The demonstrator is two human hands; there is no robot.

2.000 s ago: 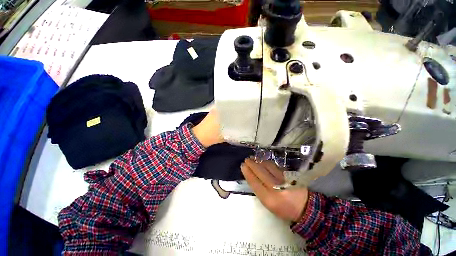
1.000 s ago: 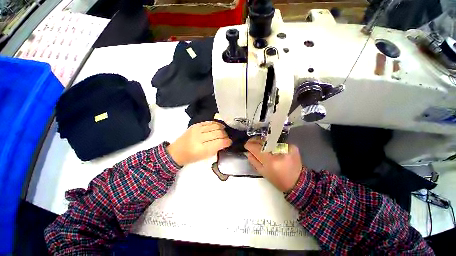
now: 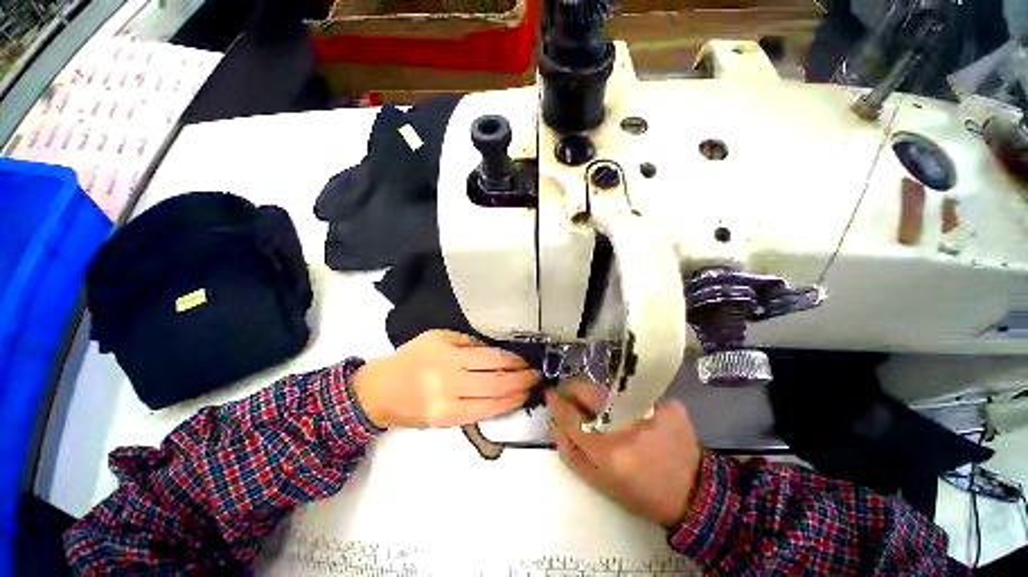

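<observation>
The black fabric workpiece (image 3: 521, 394) lies under the presser foot (image 3: 573, 361) of the off-white sewing machine (image 3: 507, 265). My left hand (image 3: 451, 381) lies flat on the fabric, just left of the foot, fingers together and pointing right. My right hand (image 3: 626, 451) is at the right front of the foot, its fingertips at the fabric's edge; the pale take-up guard partly hides it. Most of the workpiece is hidden by my hands and the machine head. The needle tip cannot be made out.
A stack of black panels (image 3: 203, 295) with a yellow sticker is at left, beside a blue bin (image 3: 43, 282). Dark lobed pieces (image 3: 389, 197) lie behind the machine head. More black panels (image 3: 851, 423) are under the arm. A red-edged carton (image 3: 423, 43) stands behind.
Two seconds ago my left hand was behind the machine head; it is now in front, flat on the fabric. Less fabric shows in front of the foot. The camera view has shifted.
</observation>
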